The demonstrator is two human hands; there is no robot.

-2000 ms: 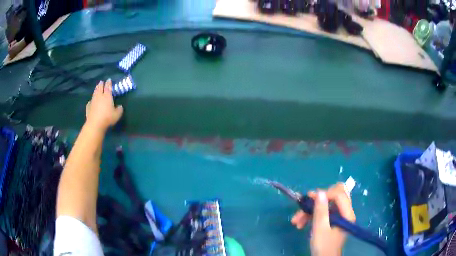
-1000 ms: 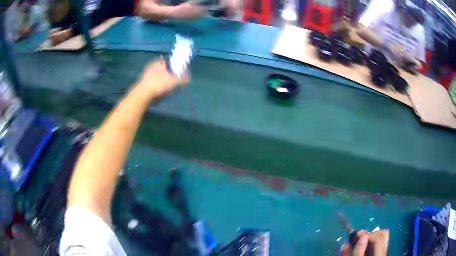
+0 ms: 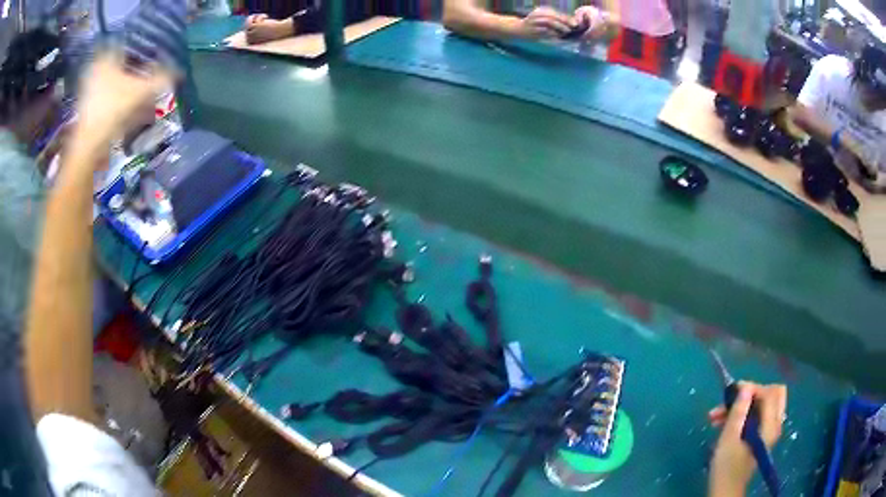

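Note:
My right hand (image 3: 746, 427), at the lower right, holds the soldering iron (image 3: 754, 439), its thin tip pointing up and left. My left arm reaches to the upper left; my left hand (image 3: 119, 92) is blurred, with a bluish-grey striped blur beside it, so I cannot tell what it holds. The PCB panel (image 3: 604, 406) lies at the lower middle, partly over a round spool with a green top (image 3: 614, 448). Its coloured leads run left into a bunch of black USB cables (image 3: 442, 374). A flat blue strip (image 3: 515, 367) lies among them.
A large pile of black USB cables (image 3: 311, 262) lies left. A blue tray (image 3: 255, 177) with a dark box stands behind it, another blue tray (image 3: 837, 456) at the right edge. A black bowl (image 3: 683, 176) sits on the green belt (image 3: 505, 160). Other people sit across the belt and at far left.
The view has swung left. My left hand has moved from the panels on the belt, lifting a white-and-blue one, to the upper left. My right hand still holds the iron.

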